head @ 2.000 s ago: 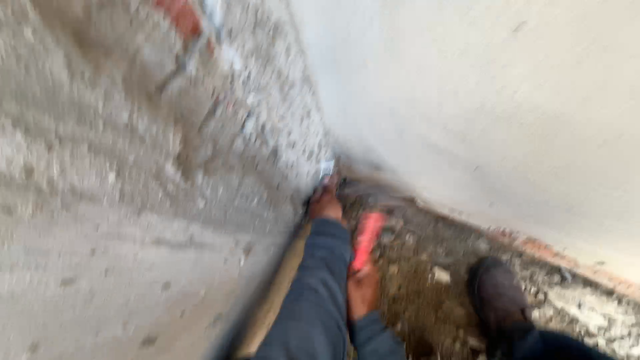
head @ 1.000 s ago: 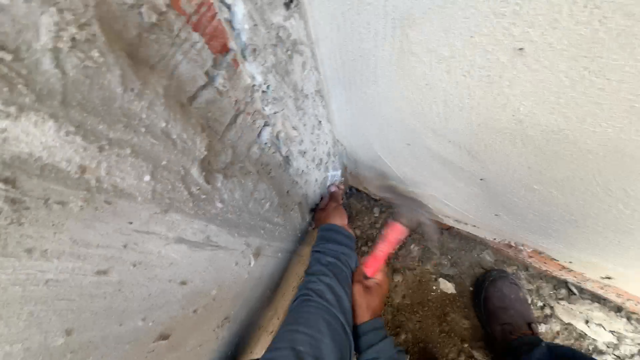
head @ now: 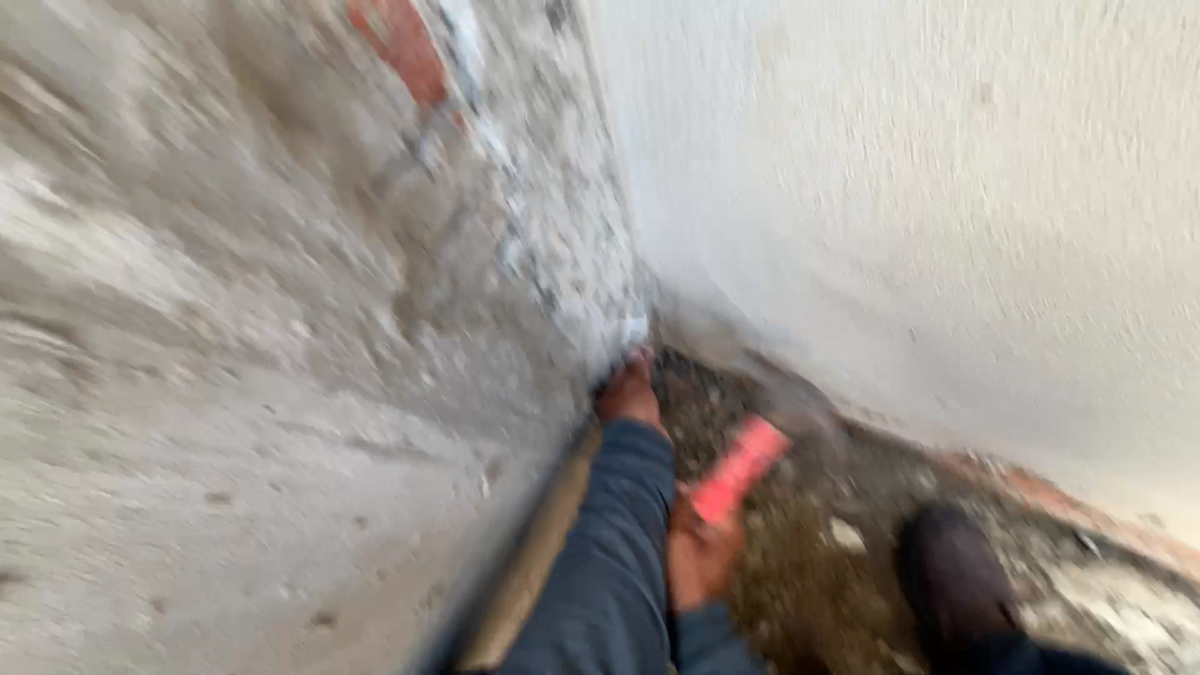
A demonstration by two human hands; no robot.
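Low in the corner, my left hand (head: 630, 392) is against the foot of the rough plastered wall (head: 328, 328). A small pale, blurred thing (head: 635, 330) shows just beyond its fingers; whether the hand grips it is hard to tell. My right hand (head: 703, 553) is closed around the red handle (head: 741, 469) of a tool, below and to the right of my left hand. The tool's far end is a grey blur near the smooth wall, so its kind is unclear.
A smooth whitish wall (head: 891, 206) rises on the right, with a reddish strip (head: 1059, 492) at its base. Rubble and dirt cover the ground (head: 797, 581). A dark shoe (head: 956, 572) stands at the lower right. Red brick (head: 408, 52) shows through the left wall.
The red-handled tool in my right hand has changed its tilt, from nearly upright two seconds ago to leaning right now. My left hand stays at the corner.
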